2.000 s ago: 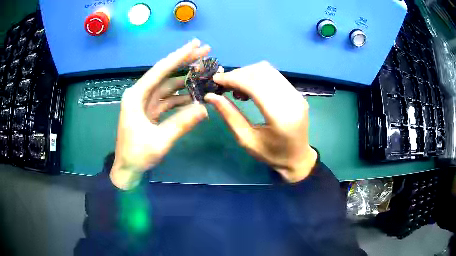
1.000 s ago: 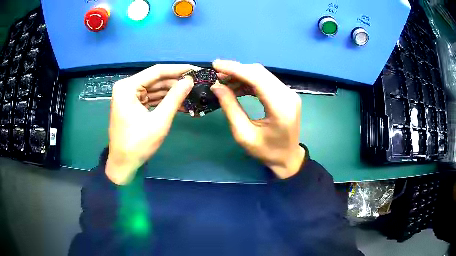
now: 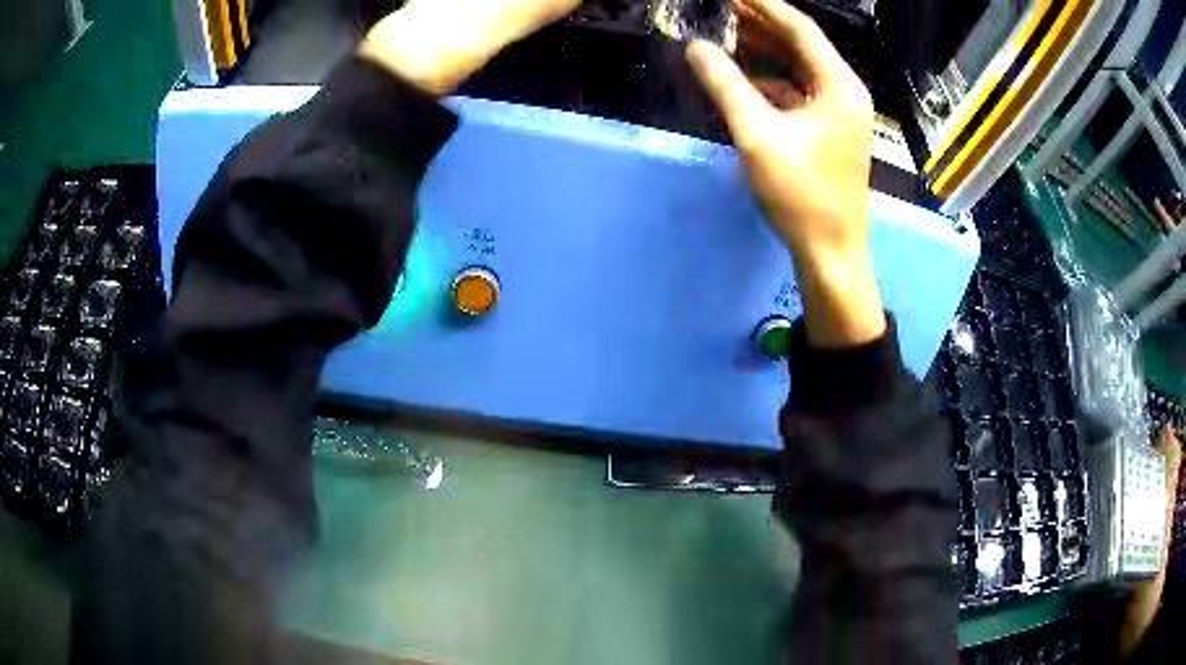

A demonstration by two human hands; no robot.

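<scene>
Both hands reach over the blue panel (image 3: 598,273) into the dark machine area at the top of the picture. My right hand (image 3: 806,143) holds a small, shiny, partly clear piece (image 3: 700,21) between thumb and fingers; the piece is cut by the top edge and I cannot tell exactly what it is. My left hand (image 3: 468,33) is cut off by the top edge, and its fingertips are out of the picture, so I cannot tell what it holds.
The orange button (image 3: 476,291) and green button (image 3: 774,339) are on the panel. Yellow-black uprights (image 3: 1001,104) flank the machine. Black trays lie left (image 3: 59,351) and right (image 3: 1008,442). A clear strip tray (image 3: 371,446) lies below the panel. Another person's arm (image 3: 1155,559) shows far right.
Both hands have moved forward from over the mat to beyond the panel. The dark round assembly held in both hands is no longer clearly visible. The view has tilted up to show the machine.
</scene>
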